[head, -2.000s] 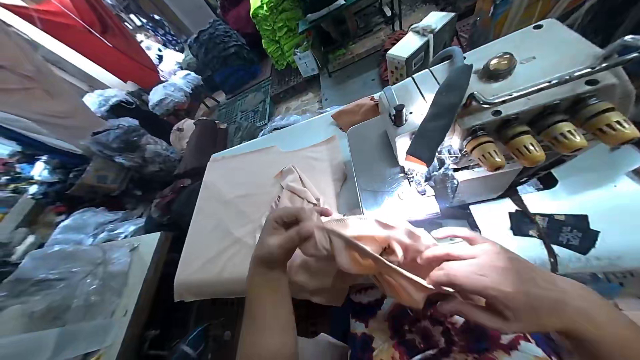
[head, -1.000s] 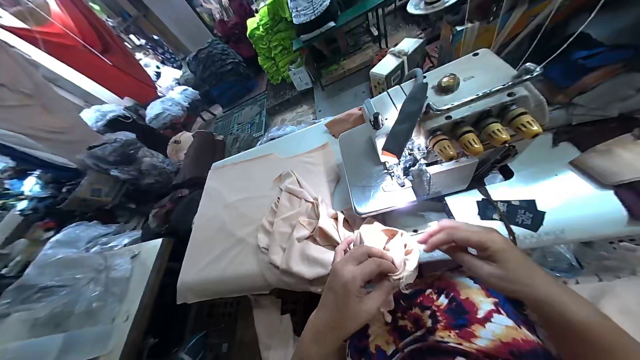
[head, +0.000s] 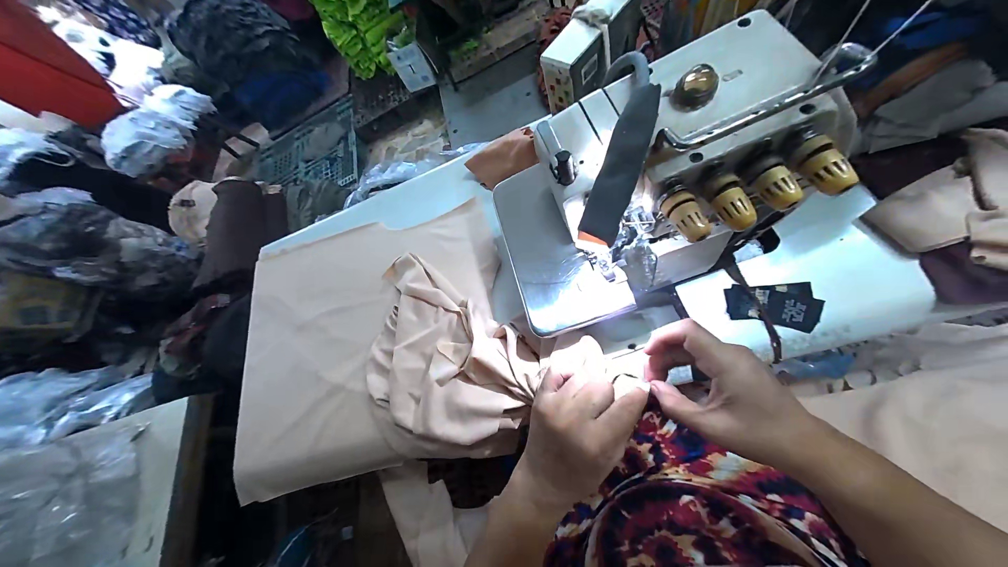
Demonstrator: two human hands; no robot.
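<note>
Just in front of the metal plate of an overlock sewing machine [head: 693, 150], my left hand [head: 579, 433] grips a bunched piece of peach fabric [head: 449, 362]. The bulk of that piece lies crumpled to the left, on top of flat peach fabric [head: 315, 331] spread over the white table. My right hand [head: 709, 394] has thumb and forefinger at the right end of the bunched piece, seemingly pinching its edge. The machine's lamp lights the needle area [head: 610, 260], which my hands do not touch. Fabric hides part of my left fingers.
Black labels [head: 776, 305] with writing and a dark cord [head: 756, 307] lie on the table right of my right hand. A brown scrap [head: 504, 157] is behind the plate. More peach cloth [head: 929, 425] is at the right; a board with clear plastic [head: 71, 488] stands at lower left.
Two seconds ago both hands held the fabric spread between them; now it is bunched in my left hand. Since one second ago my right hand has come down to the fabric's right end.
</note>
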